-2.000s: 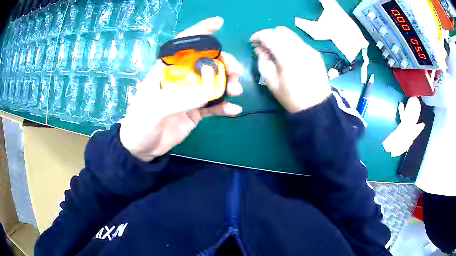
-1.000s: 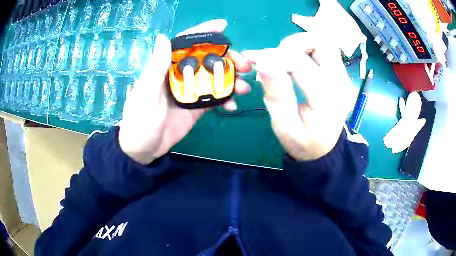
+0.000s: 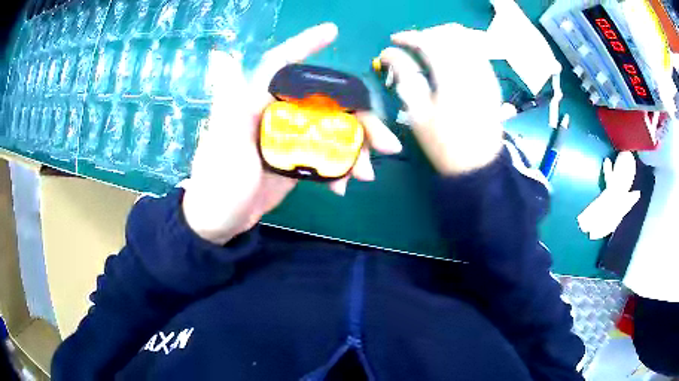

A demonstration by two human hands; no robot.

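The black charging case [image 3: 311,141] is open, its lid tilted back and its bright orange inside facing up. No earbuds show in it now, though the orange is overexposed. My left hand [image 3: 234,167] holds the case from below and around its sides, above the mat. My right hand [image 3: 456,100] is to the right of the case, not touching it, slightly blurred. Its fingers are curled on a small earbud [image 3: 378,65] with a yellow-orange spot, mostly hidden by the fingers.
The clear blister tray [image 3: 112,97] lies at left on the green mat [image 3: 402,216]. The meter [image 3: 595,48] stands upper right, with the red box [image 3: 629,128] below it. A blue pen [image 3: 552,152], white glove [image 3: 610,199] and white piece [image 3: 525,48] lie at right. A cardboard box [image 3: 89,245] is lower left.
Two earbuds seated in the case a second ago no longer show there. The right hand has curled and moved up. The case has shifted slightly right and down in view.
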